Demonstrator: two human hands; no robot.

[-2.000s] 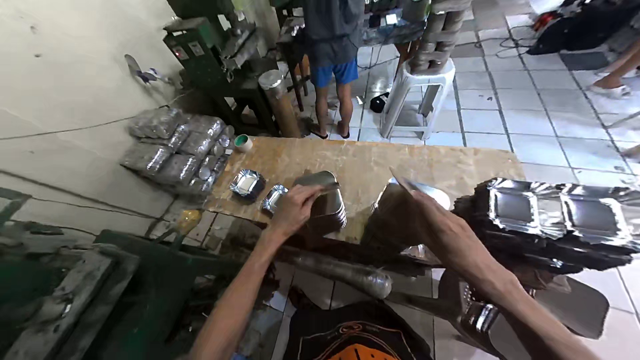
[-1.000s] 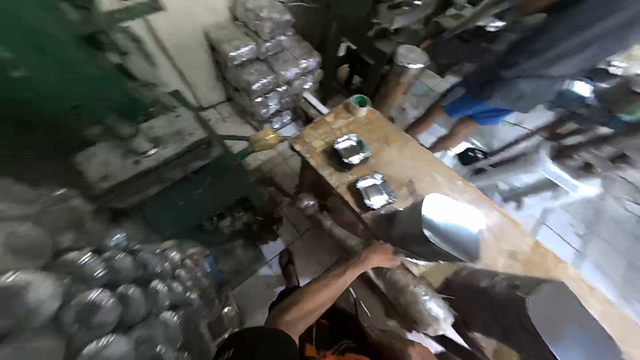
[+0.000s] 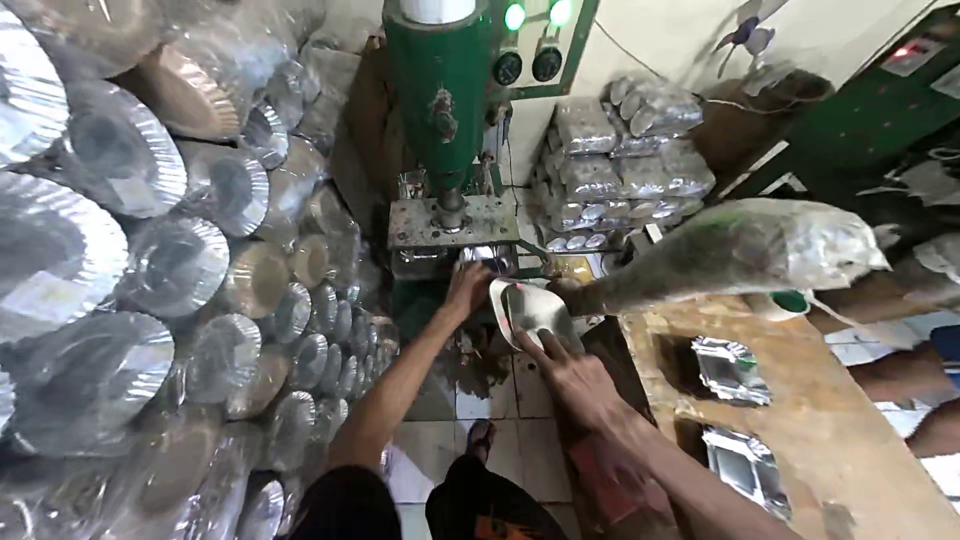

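A green press machine [image 3: 442, 97] stands ahead with its metal plate [image 3: 454, 223] near the centre. My left hand [image 3: 471, 289] reaches under the plate's front edge and touches a shiny foil container [image 3: 486, 259] there; its exact grip is hard to see. My right hand [image 3: 574, 371] holds a smooth metal sheet or lid with rounded corners [image 3: 534, 311], its fingers laid over the near part. Two foil trays [image 3: 731, 369] sit on the wooden table to the right of my right hand.
Wrapped stacks of round foil pans [image 3: 161, 266] fill the left side. Plastic-wrapped bundles [image 3: 600, 161] are piled by the wall. A long wrapped object [image 3: 735, 251] stretches above the wooden table [image 3: 840, 397], near a tape roll [image 3: 787, 301]. Another person's arm [image 3: 900, 375] shows at right.
The view has swung left to the green press. My left hand is now at the press, and my right hand holds the metal sheet near it.
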